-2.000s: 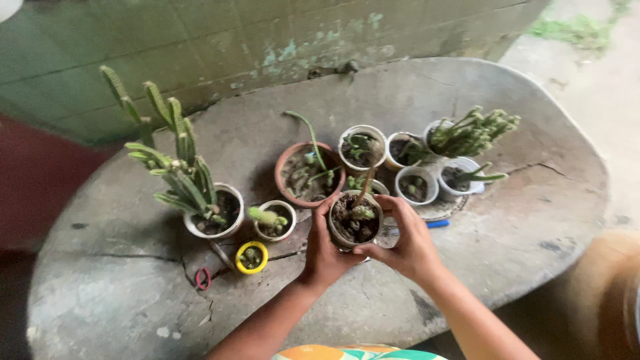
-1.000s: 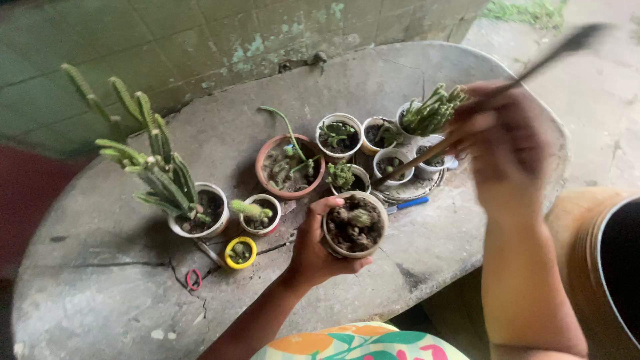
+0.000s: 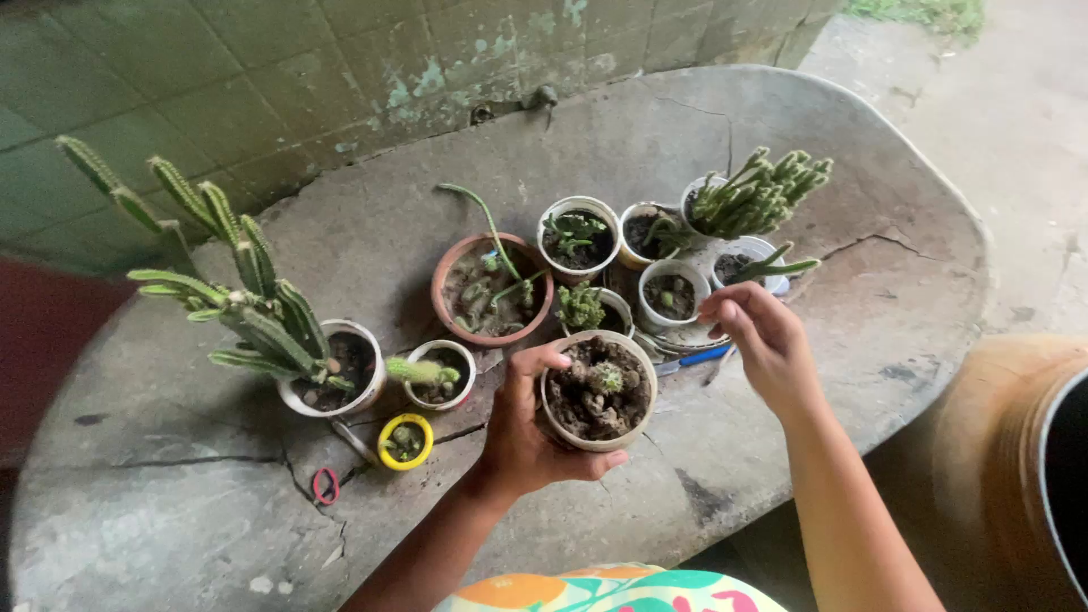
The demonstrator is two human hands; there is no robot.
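My left hand (image 3: 531, 425) is closed around a pot of soil (image 3: 599, 391) with a small round cactus (image 3: 606, 377) in it, lifted over the near middle of the concrete table. To its right, my right hand (image 3: 756, 336) is raised with its fingers curled near a small white pot (image 3: 671, 295); I cannot tell whether it holds anything. A thin tool (image 3: 721, 364) shows just below that hand, beside a blue-handled tool (image 3: 704, 355). Behind the held pot is a small pot with a clustered cactus (image 3: 581, 308). A terracotta pot (image 3: 438, 293) of cactus cuttings stands further left.
A tall cactus in a white pot (image 3: 374, 393), a small white pot (image 3: 469, 387), a yellow-rimmed pot (image 3: 429, 438) and a pink ring (image 3: 325, 486) are at the left. Several potted cacti stand at the right rear. A large rounded vessel (image 3: 990, 425) is beyond the table's right edge.
A brown stick-like piece in the held pot two seconds ago is no longer there. My right hand, raised with a long thin tool one second ago, has come down beside the small pots.
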